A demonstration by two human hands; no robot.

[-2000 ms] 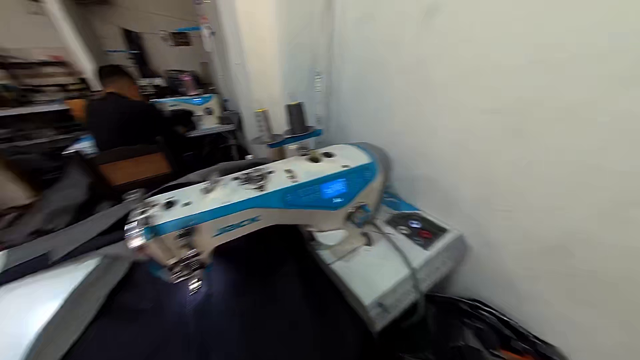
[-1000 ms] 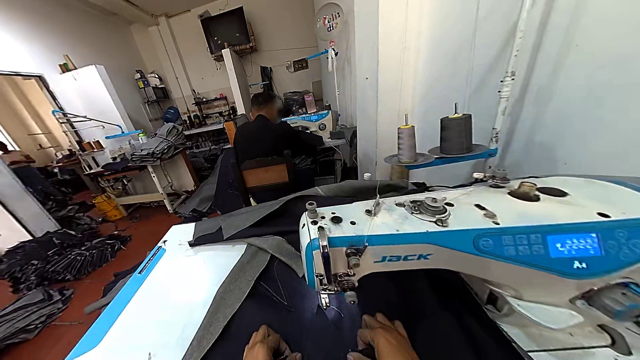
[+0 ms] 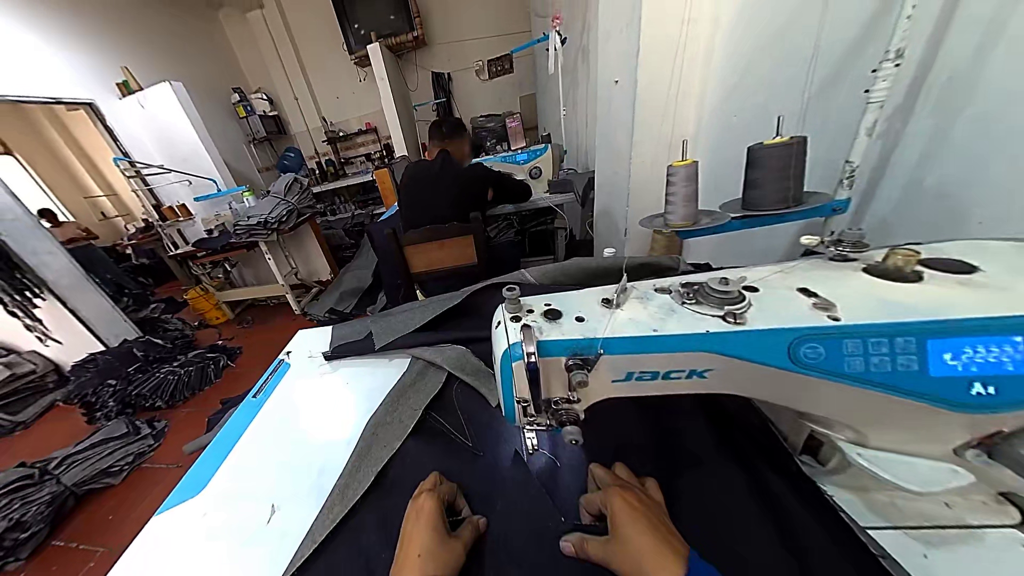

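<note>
Dark navy denim fabric [image 3: 504, 496] lies over the bed of a white and blue Jack industrial sewing machine [image 3: 688, 360], its grey underside showing along the left edge. My left hand [image 3: 438, 524] pinches the fabric below and left of the presser foot [image 3: 531, 440]. On the right, my right hand [image 3: 624, 516] grips a fold of the same fabric between thumb and fingers. A light shines on the cloth by the needle, where a loose thread lies. Stitched lines show on the fabric left of the foot.
Two thread cones [image 3: 682, 194] stand on a rack behind the machine. The white tabletop [image 3: 280, 448] extends left. A person in black [image 3: 448, 184] sits at another machine ahead. Bundles of dark cloth [image 3: 152, 376] lie on the floor at left; another person is far left.
The view has swung left from the wall and machine. Both hands, out of sight in the oldest frame, have come into view on the fabric.
</note>
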